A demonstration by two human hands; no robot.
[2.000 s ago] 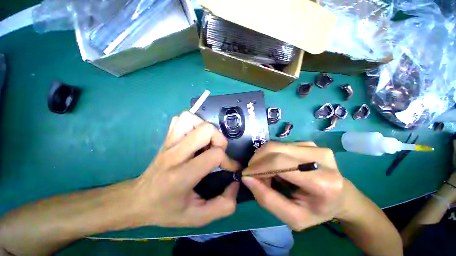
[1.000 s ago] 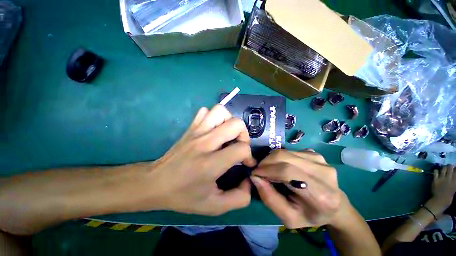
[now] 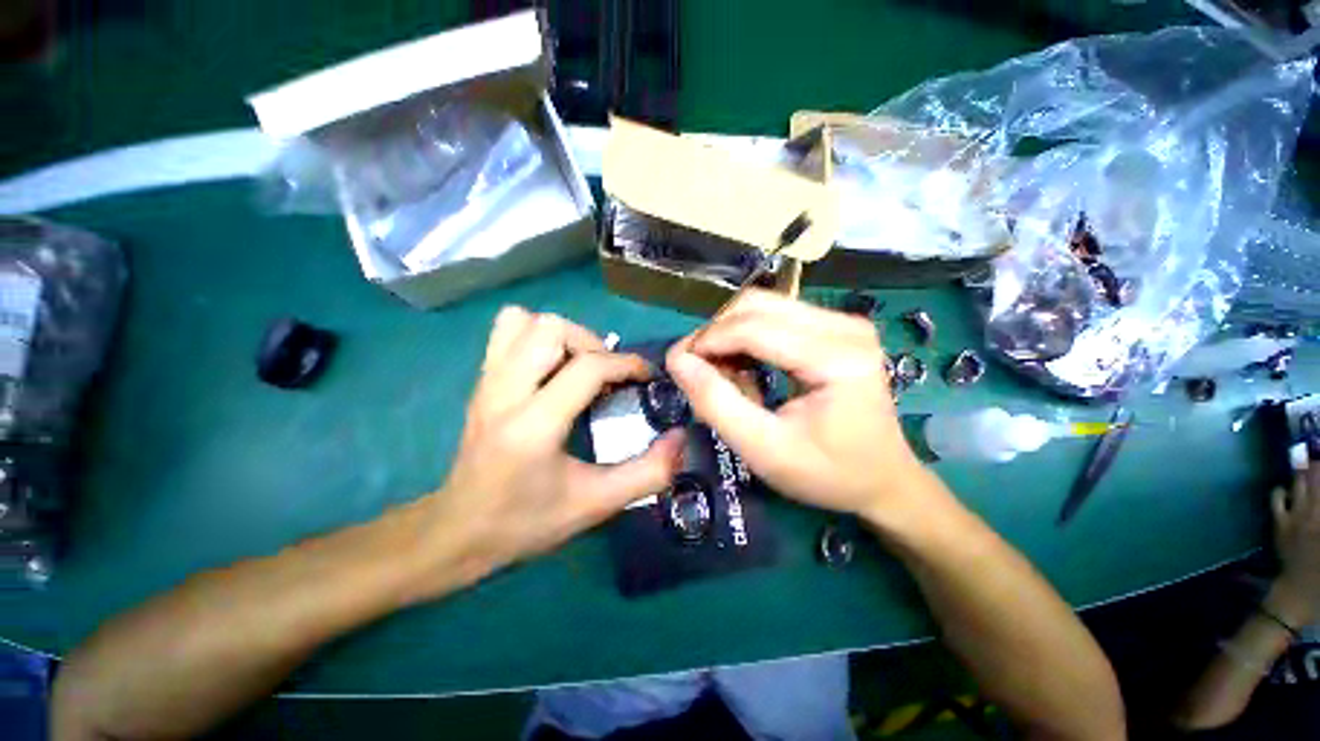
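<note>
The black fixture plate (image 3: 644, 562) lies in front of me, with a pale label and white lettering. A small shiny dark housing (image 3: 666, 404) is between the thumb and fingers of my left hand (image 3: 529, 420), over the plate's upper part; I cannot tell if it rests in the nest. Another ring shape (image 3: 689, 510) shows in the lower nest. My right hand (image 3: 811, 391) holds a thin brown stick tool (image 3: 753, 272) with a dark end pointing up and away. Its fingertips are close to the housing and hide the tool's near end.
Open cartons (image 3: 478, 249) stand behind the plate. Loose housings (image 3: 964, 366), a needle bottle (image 3: 987, 433) and a dark slim tool (image 3: 1092, 475) lie right, before a clear bag (image 3: 1144, 217). A black cap (image 3: 295, 353) and full bag (image 3: 51, 377) are left. Another person's hand (image 3: 1293, 543) is far right.
The view has shifted. My hands have moved from the plate's near part to its far part, uncovering the near nest. The tool's dark end now points away from me instead of to the right.
</note>
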